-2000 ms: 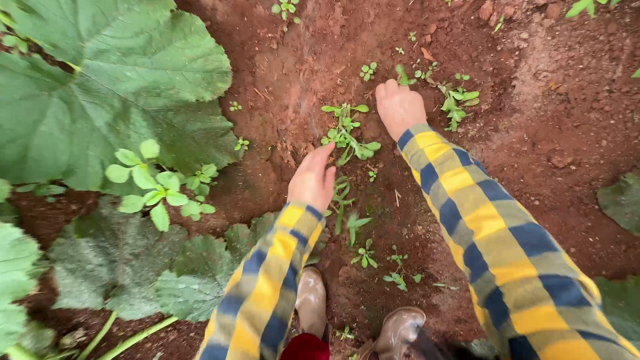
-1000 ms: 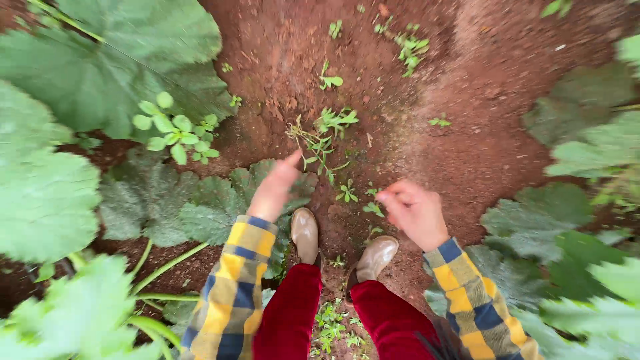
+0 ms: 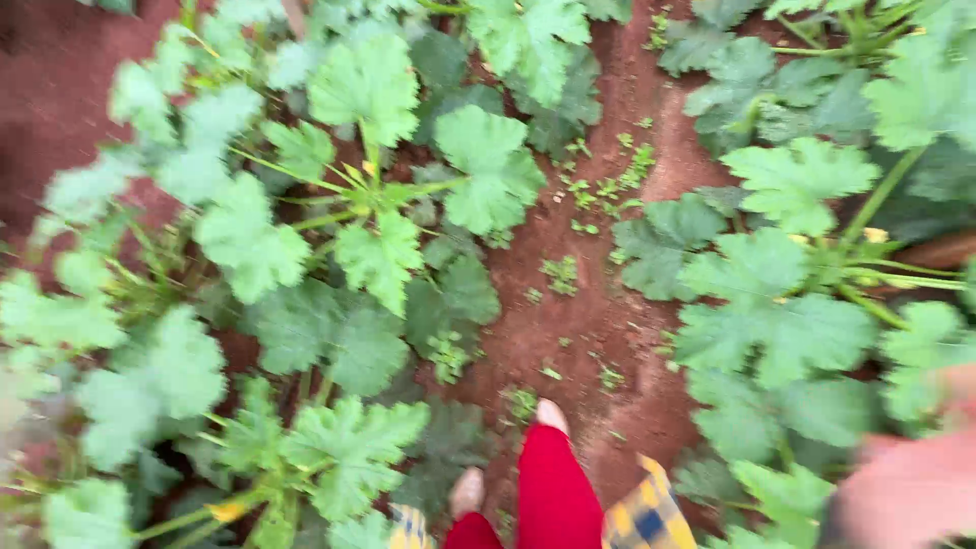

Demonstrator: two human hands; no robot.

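Observation:
A blurred hand, apparently my right hand, is at the lower right edge of the head view, over large lobed squash-like leaves; its fingers and anything in them cannot be made out. My left hand is out of view. Small green weeds grow in scattered clumps on the red soil path. Another weed clump is beside the toe of my forward shoe.
Leafy squash-like plants line the left side of the path, and others line the right. A yellow blossom shows at the lower left. My other shoe is farther back, near dark leaves.
Both hands were low over the weeds near my feet; now the left is out of view and one blurred hand is at the right edge. The view now shows a longer stretch of path.

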